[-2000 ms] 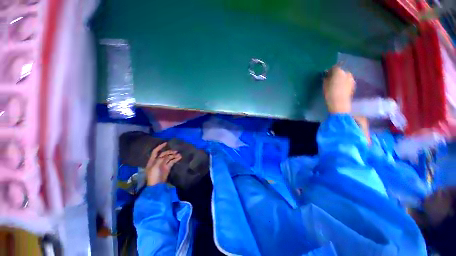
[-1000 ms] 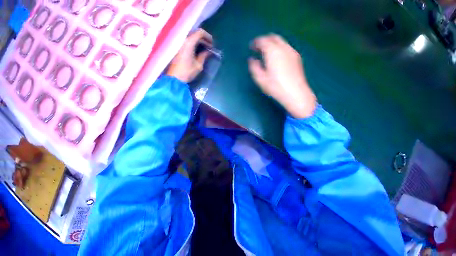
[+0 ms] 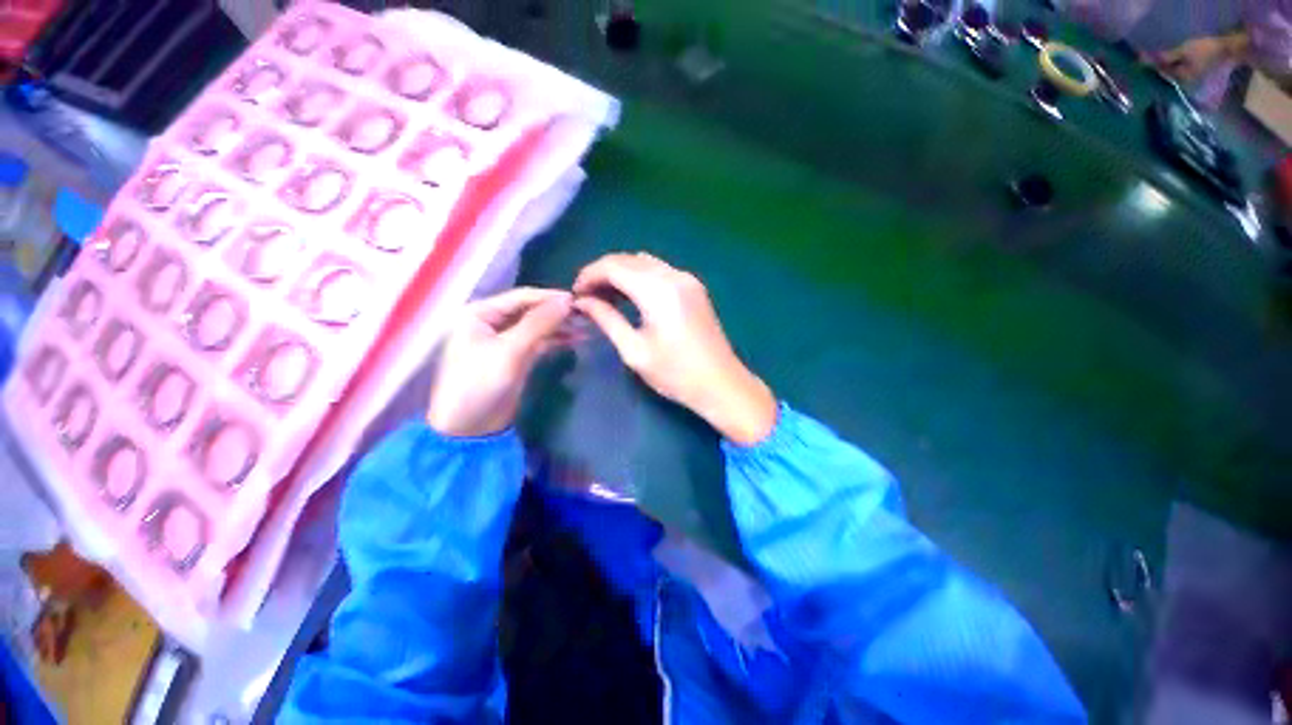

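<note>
My left hand (image 3: 485,363) and my right hand (image 3: 669,337) meet above the green bench, beside the pink tray. Thumbs and fingertips are pinched close together. Something small and greyish may be between them, but it is too blurred to name. A clear strip (image 3: 602,425) shows faintly on the bench below the hands. The pink tray (image 3: 319,411) lies on my left, with silver case rings (image 3: 281,371) in its pockets. One loose ring (image 3: 1129,578) lies on the green bench (image 3: 907,326) at the right.
A gold fixture plate (image 3: 106,659) with copper-brown blocks (image 3: 60,602) shows at the lower left. A pale sheet (image 3: 1221,623) lies at the lower right. A yellow tape roll (image 3: 1067,70), small dark items and another person's hand (image 3: 1202,57) are at the far right.
The hands were apart; my right hand has moved left and my fingertips now meet. The view has shifted, showing more of the tray and the bench's far side.
</note>
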